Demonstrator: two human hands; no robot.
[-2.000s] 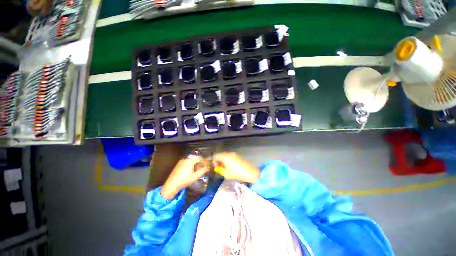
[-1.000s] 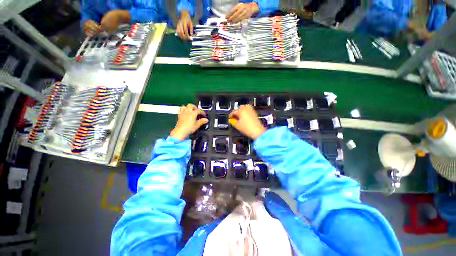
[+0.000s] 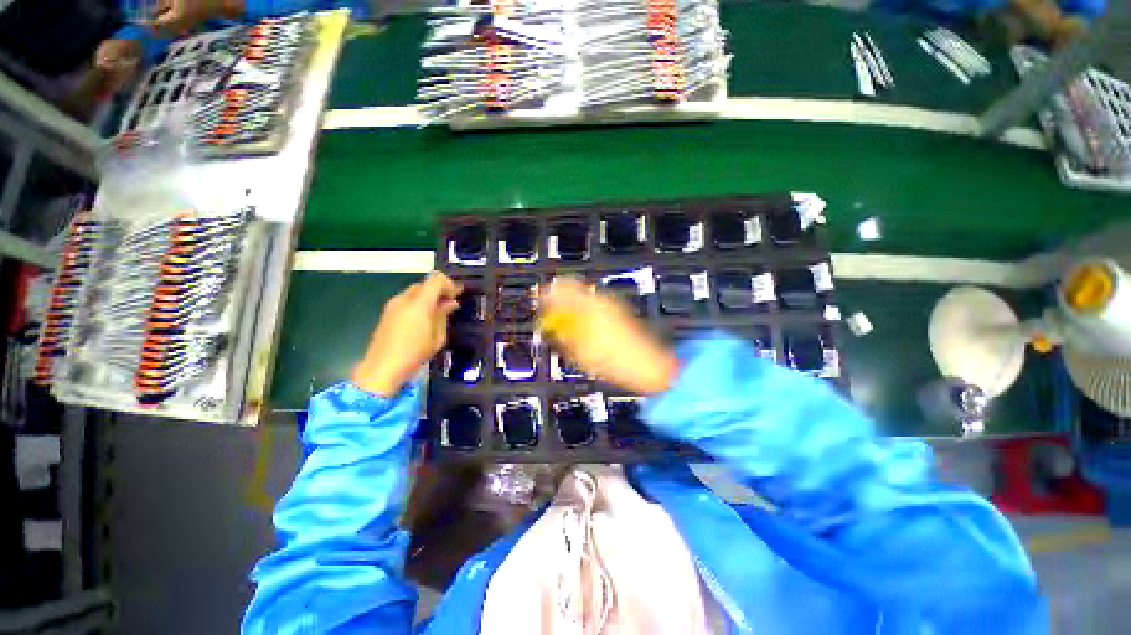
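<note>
The black foam tray [image 3: 639, 263] lies on the green bench in front of me, with glossy black square display modules [image 3: 623, 231] in its pockets. White tabs stick out beside many modules. My left hand [image 3: 412, 325] is at the tray's left edge, fingertips at the leftmost pocket of the second row; whether they grip anything cannot be told. My right hand [image 3: 602, 333] is blurred over the second and third rows, fingers bent. A small yellow-orange thing [image 3: 554, 321] shows at its fingertips, mostly hidden. My right hand and sleeve cover several modules.
Pale trays of cable assemblies [image 3: 186, 298] stand at the left and far side [image 3: 583, 62]. A white fan [image 3: 1091, 292] and round disc [image 3: 977, 341] are at the right. A white scrap [image 3: 858, 323] lies right of the foam tray. Other people's hands [image 3: 118, 56] show at the far edge.
Two seconds ago both hands were together below the tray; then they came over it. Since one second ago, the view has shifted and both hands remain near the second row's left end.
</note>
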